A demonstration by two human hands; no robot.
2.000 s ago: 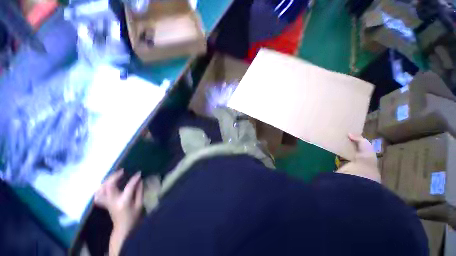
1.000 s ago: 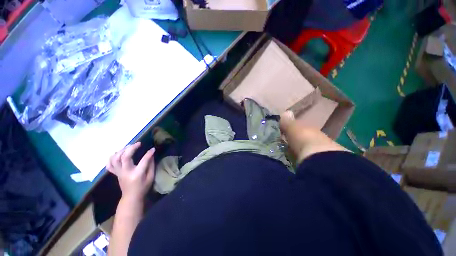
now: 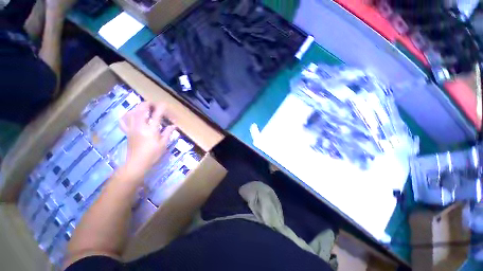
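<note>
A large open brown carton (image 3: 184, 206) at the left holds rows of silver-white units in clear bags (image 3: 79, 174). My left hand (image 3: 145, 127) reaches into it, palm down over the units near the wall beside the bench. Its fingers are bent and slightly blurred; whether they grip a unit cannot be told. My right hand is not in view. A heap of shiny clear bags with dark parts (image 3: 344, 122) lies on the white work sheet (image 3: 318, 182) at the right.
A black tray (image 3: 238, 100) with dark strip parts lies beyond the carton. A grey-white screw feeder (image 3: 445, 177) and a small carton (image 3: 423, 243) stand at the right. Another person's arm (image 3: 51, 42) shows at the upper left. A raised shelf (image 3: 370, 63) runs behind.
The view has swung left to the large carton. My left hand has moved from the bench edge into it. My right hand, earlier holding a cardboard sheet and then at another carton, has left view.
</note>
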